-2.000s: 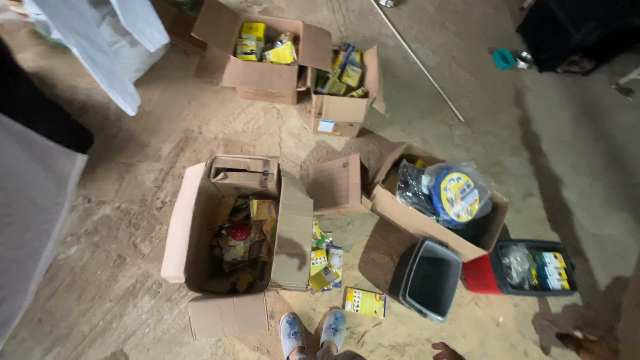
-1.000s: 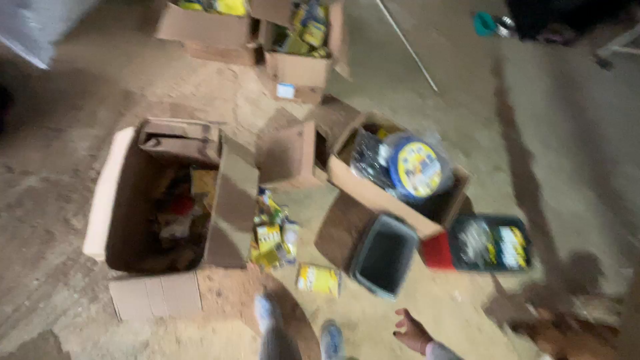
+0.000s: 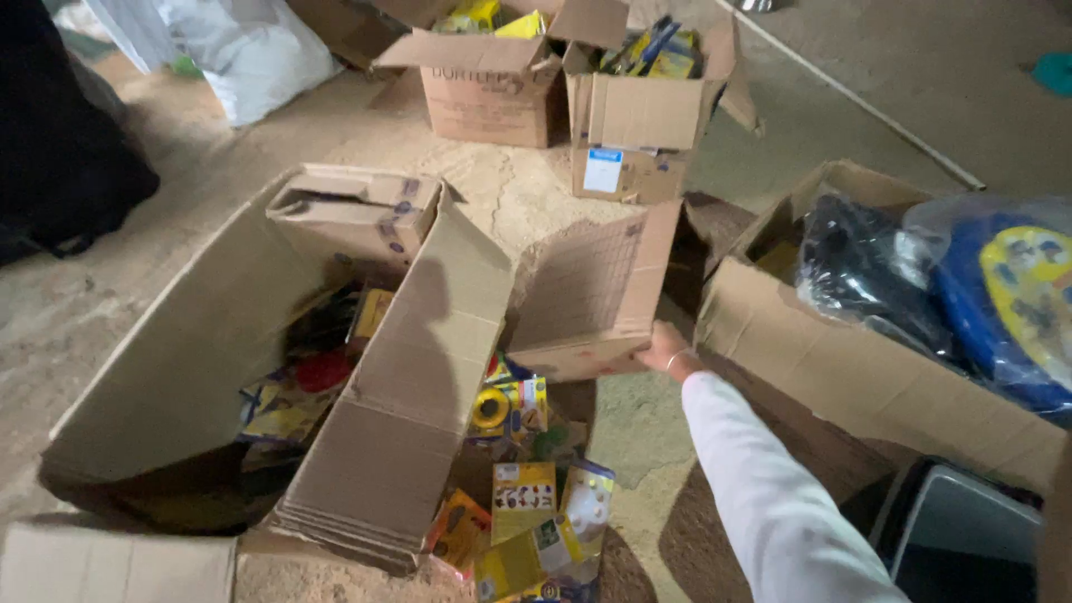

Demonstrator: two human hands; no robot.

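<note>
My right hand point(image 3: 667, 347), in a light sleeve, grips the lower right edge of a small cardboard box point(image 3: 586, 285) that lies on the floor. Left of that box stands a large open cardboard box point(image 3: 394, 394) holding loose printed packets point(image 3: 289, 402), a red item and a smaller carton point(image 3: 360, 209). Several yellow blister packs and cards point(image 3: 523, 494) lie on the floor beside its right flap. To the right is another cardboard box point(image 3: 846, 360) with black and blue items in clear plastic. My left hand is out of sight.
Two open cardboard boxes point(image 3: 494, 105) point(image 3: 641, 113) with yellow packets stand at the back. A white sack point(image 3: 251, 59) is at the upper left, a dark bag point(image 3: 59, 142) below it. A grey bin point(image 3: 963, 536) sits at the lower right. A thin pole point(image 3: 854, 105) lies on the floor.
My right hand has moved from near the grey bin to the small cardboard box and now holds its edge. The view has come much closer to the boxes.
</note>
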